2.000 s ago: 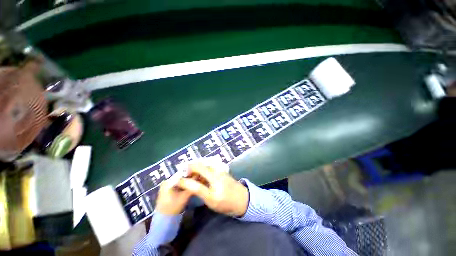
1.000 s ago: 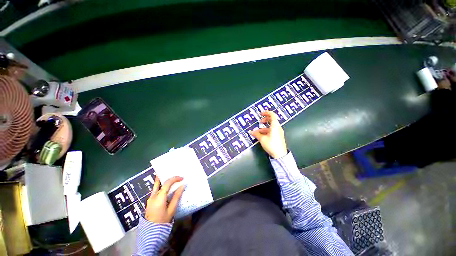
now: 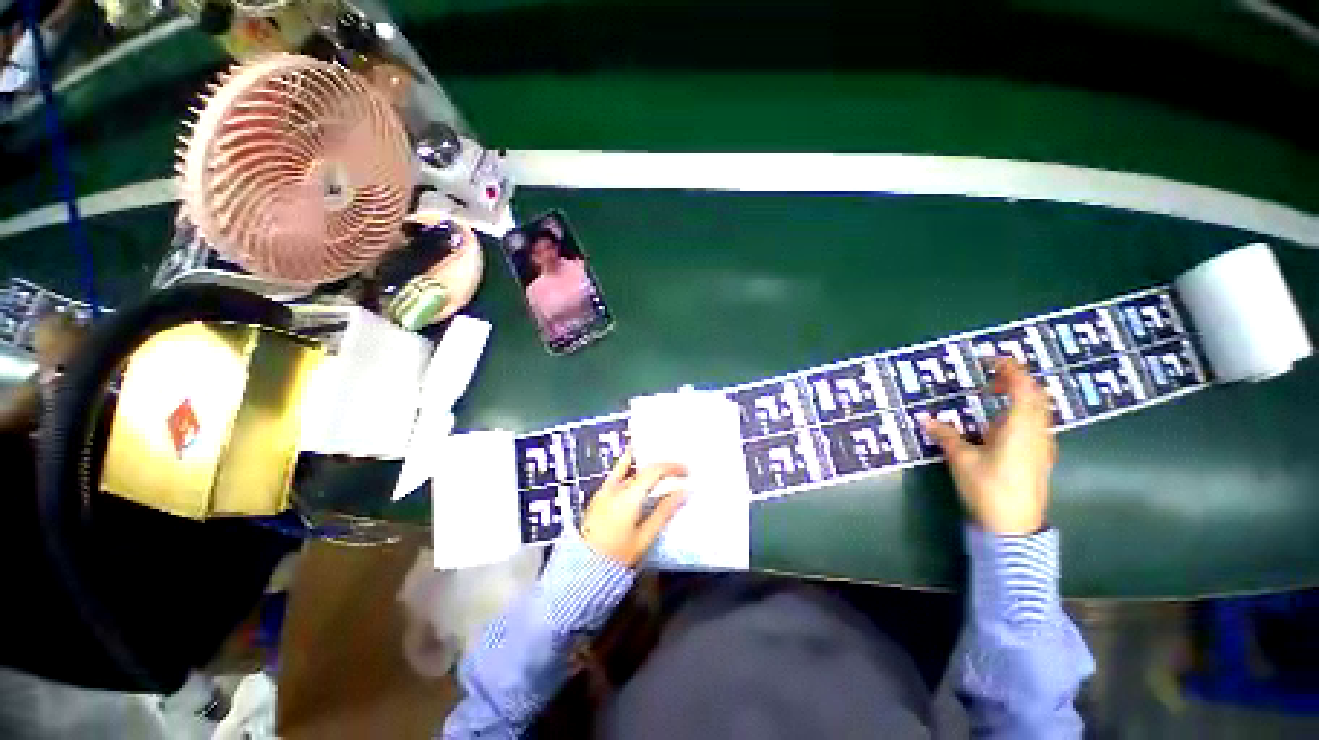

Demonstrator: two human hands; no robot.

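The label strip (image 3: 854,419), with two rows of dark squares with white marks, lies across the green bench. Its right end is a thick white roll (image 3: 1247,311) and its left end a white folded-over end (image 3: 475,499). A white sticker sheet (image 3: 705,477) lies across the strip's left part. My left hand (image 3: 632,509) rests on the sheet's left edge, fingers apart. My right hand (image 3: 1005,451) is over the strip's right half, thumb and fingers apart; whether a tiny sticker is at its fingertips cannot be told.
A smartphone (image 3: 560,284) with a lit screen lies behind the strip. At left are a pink desk fan (image 3: 301,171), a gold box (image 3: 195,419) and a white carton (image 3: 365,379). An open cardboard box (image 3: 340,636) with white waste is below. A person's dark sleeve and hand show at far left.
The view has turned left, so everything sits further right and the gold box shows. My right hand has moved along the strip towards its right roll. My left hand stays at the sheet.
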